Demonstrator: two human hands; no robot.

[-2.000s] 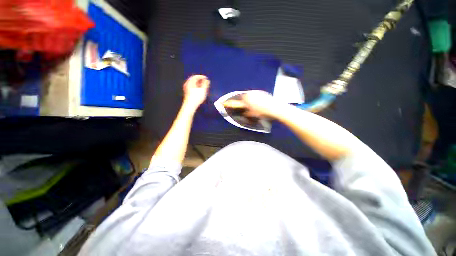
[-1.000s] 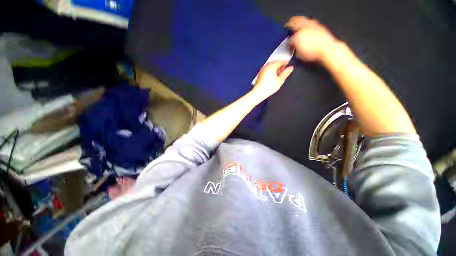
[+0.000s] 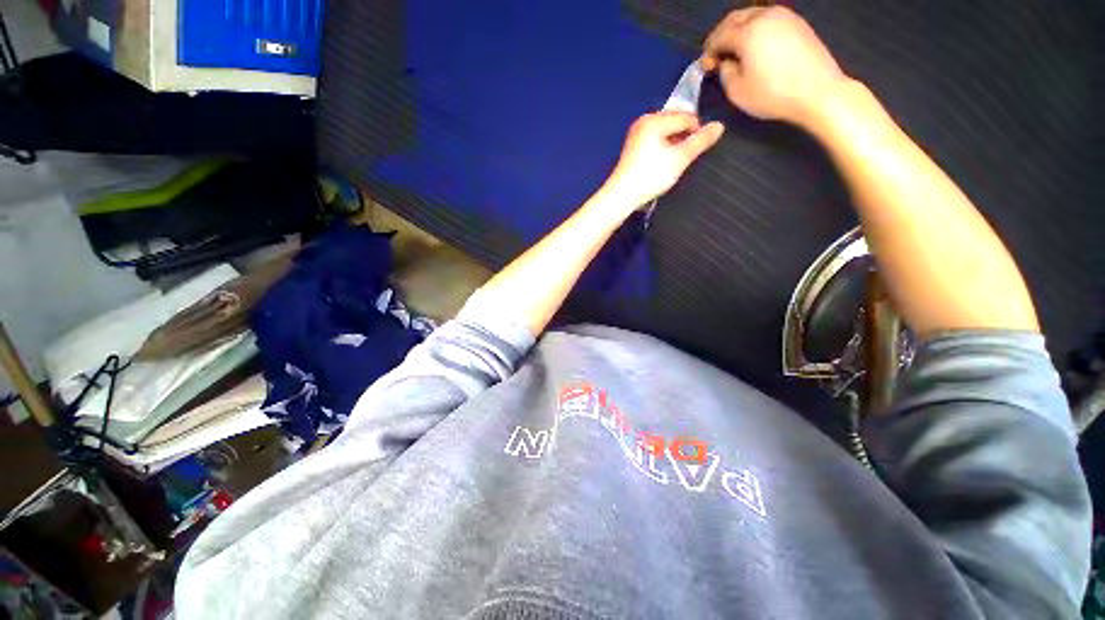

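A large navy garment piece (image 3: 521, 109) lies flat on the black ribbed ironing table (image 3: 945, 109). At its right edge is a small white patch (image 3: 686, 92), partly hidden by my fingers. My left hand (image 3: 660, 151) pinches the edge at the patch's near end. My right hand (image 3: 769, 67) pinches the edge at the patch's far end. The steam iron (image 3: 836, 321) rests on the table at the right, near my right forearm, which partly covers it; neither hand touches it.
A blue-lidded box (image 3: 248, 42) stands at the upper left. A heap of navy pieces (image 3: 333, 321) with white bits lies left of the table. White and brown cloth or bags (image 3: 182, 333) and a black hanger lie further left.
My right hand has let go of the iron since the oldest frame, and the iron now rests at the right. Both hands have moved to the patch edge; over the last second they shifted slightly.
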